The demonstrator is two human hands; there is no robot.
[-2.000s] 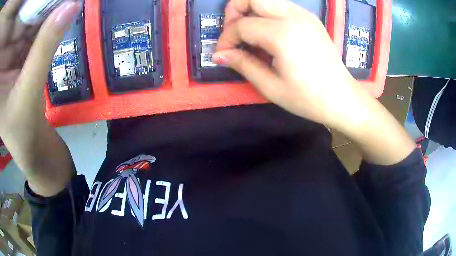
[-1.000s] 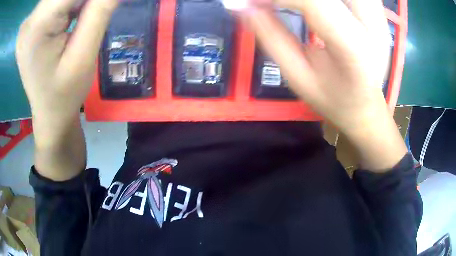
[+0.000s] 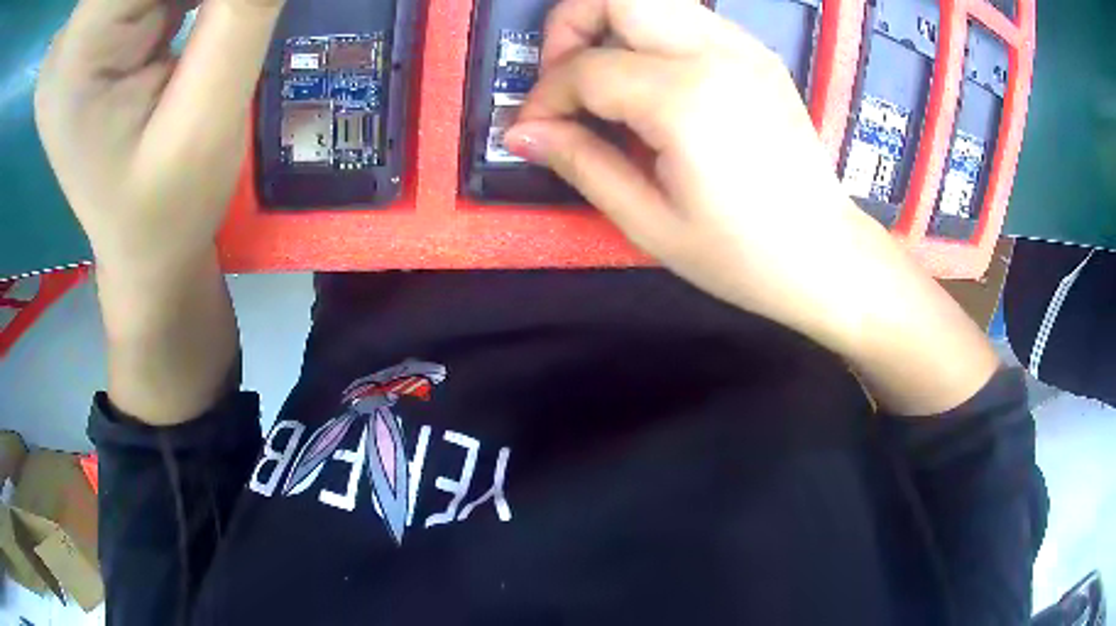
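A red-orange tray holds several black phones with their backs off. Blue boards with silver card slots show at their near ends. My right hand is over the second phone from the left, thumb and fingertips together low on its board. Whether a label is between them cannot be told. My left hand is at the tray's left end, beside the leftmost visible phone. Its fingertips are cut off by the top edge, so what it holds is hidden.
The green worktable shows at both sides of the tray. Cardboard boxes lie low on the left. A red frame stands below the table's left edge. Dark clothing with a white stripe shows at the right.
The tray sits further right than two seconds ago. My right hand has come down from its blurred, raised position onto a phone. My left hand stays near the tray's left end.
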